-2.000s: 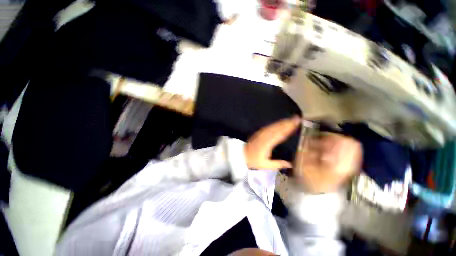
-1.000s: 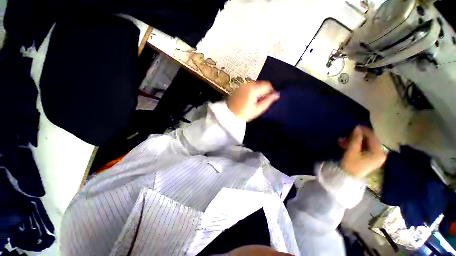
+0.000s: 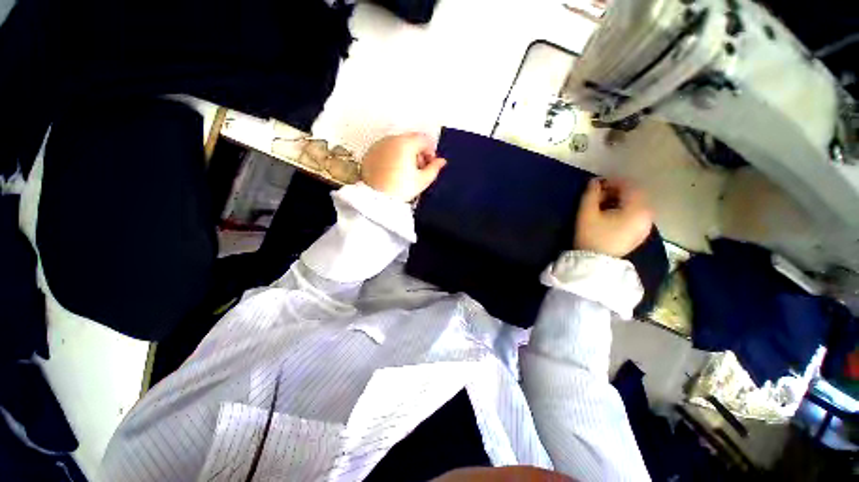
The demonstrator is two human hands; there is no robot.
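Note:
A dark navy cut panel [image 3: 509,212] lies over the front edge of the white sewing table, its lower part hanging towards my lap. My left hand [image 3: 402,167] pinches its upper left corner. My right hand [image 3: 612,216] grips its upper right part, with some cloth showing beyond the hand. The panel's top edge is in front of the needle plate and bed [image 3: 537,99], apart from the presser foot. The sewing machine [image 3: 697,66] stands at the upper right.
A large rounded black panel pile [image 3: 127,221] lies on the side table at left. Black panel stacks [image 3: 188,56] lie at the upper left. Small navy pieces [image 3: 763,301] are crumpled at right. The table's front edge [image 3: 316,158] is worn and peeling.
The hands and panel have moved left in view, and the right hand has moved up along the panel. Compared with the earliest frame, the hands are further apart.

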